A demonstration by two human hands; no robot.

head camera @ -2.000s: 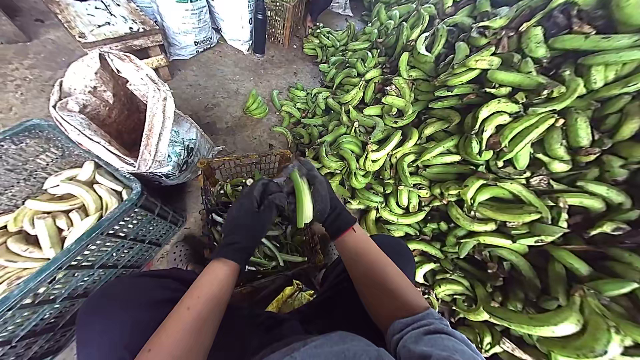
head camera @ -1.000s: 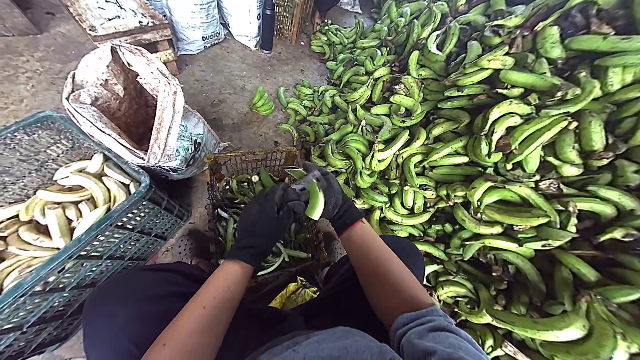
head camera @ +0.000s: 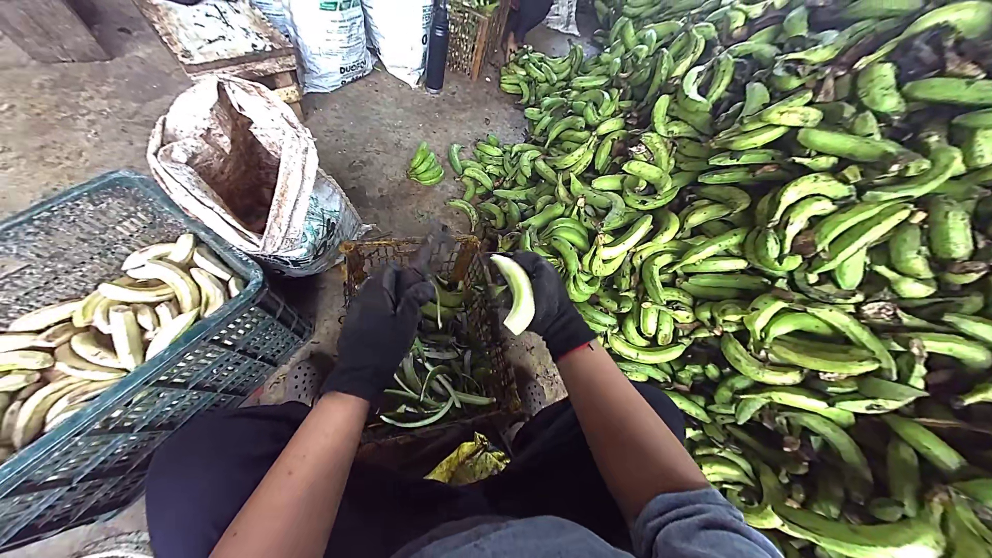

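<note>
My right hand [head camera: 549, 298], in a dark glove, holds a partly peeled green plantain [head camera: 514, 294], its pale flesh showing. My left hand [head camera: 381, 322], gloved too, is closed around a tool whose blurred blade [head camera: 435, 246] points up; its exact kind cannot be told. Below and between both hands stands a crate [head camera: 359, 249] that holds strips of green peel [head camera: 442, 384]. Peeled plantains [head camera: 128, 306] lie in a green plastic crate [head camera: 209, 325] at the left.
A large heap of green plantains [head camera: 697, 256] covers the right side. An open woven sack [head camera: 302, 186] stands beyond the green crate. Farther back are a wooden stand [head camera: 232, 46], white sacks [head camera: 329, 46], a dark bottle [head camera: 437, 50] and a small green bunch [head camera: 425, 164] on the floor.
My hands, close together around the plantain before, have moved apart. More pale flesh shows on the plantain in my right hand than two seconds ago.
</note>
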